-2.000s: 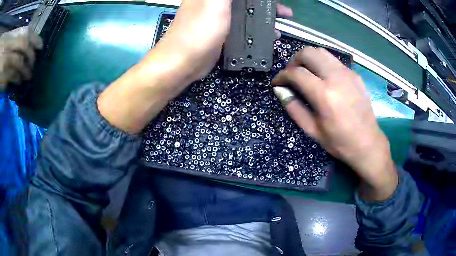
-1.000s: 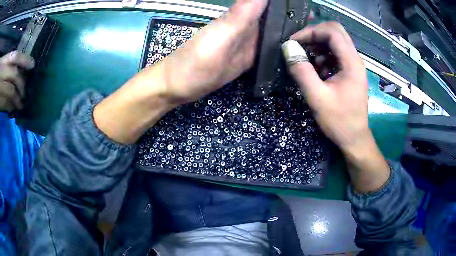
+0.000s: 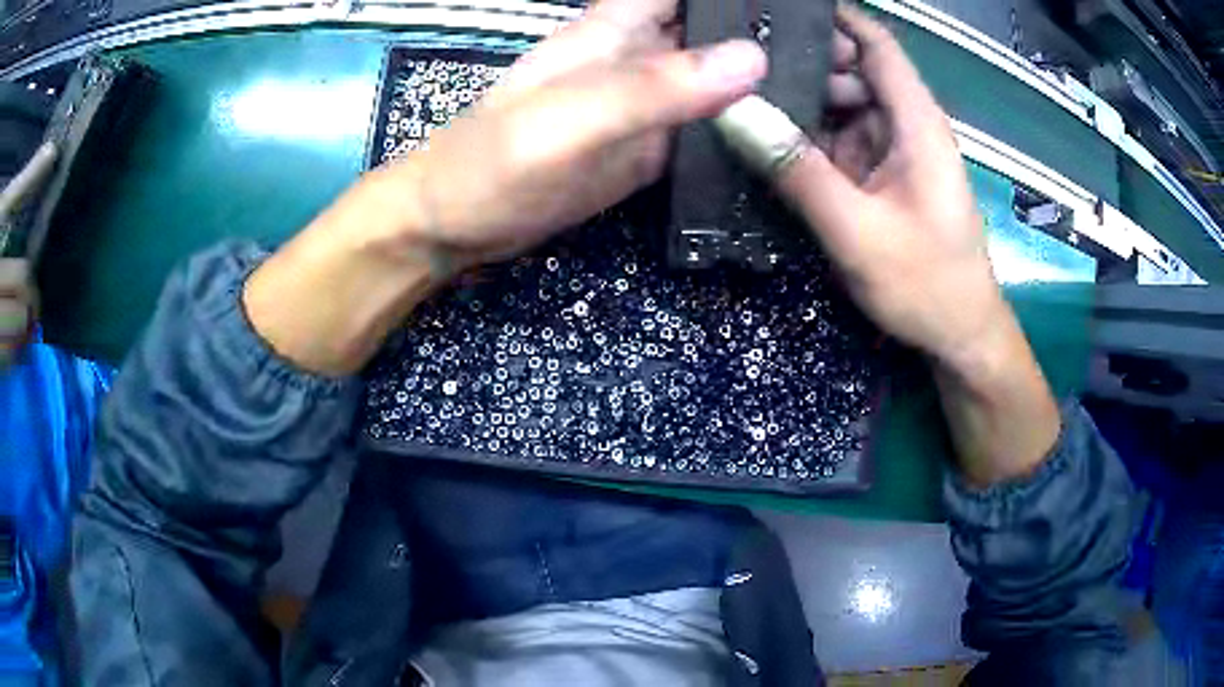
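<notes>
A dark housing plate [image 3: 732, 188] is held upright in the picture above the parts tray [image 3: 631, 481], its top end cut off by the frame's edge. My left hand [image 3: 577, 134] grips it from the left, thumb on its face. My right hand [image 3: 899, 215] grips it from the right, fingers behind and the thumb, in a pale finger cot [image 3: 762, 134], on its face. Small holes show at the plate's lower end. Many small silver and dark nuts [image 3: 604, 362] lie loose in the black tray. Any nut between my fingers is hidden.
At the left, another person's hand [image 3: 16, 289] and blue sleeve [image 3: 61, 443] are beside a dark housing [image 3: 74, 148] on the green bench top [image 3: 255, 175]. Silver conveyor rails [image 3: 1034, 188] curve beyond. A grey machine part [image 3: 1161, 369] stands at right.
The plate has moved right and turned, tilting edge-on and then face-up again. My right hand has come up from over the tray onto the plate. The other person's hand has shifted.
</notes>
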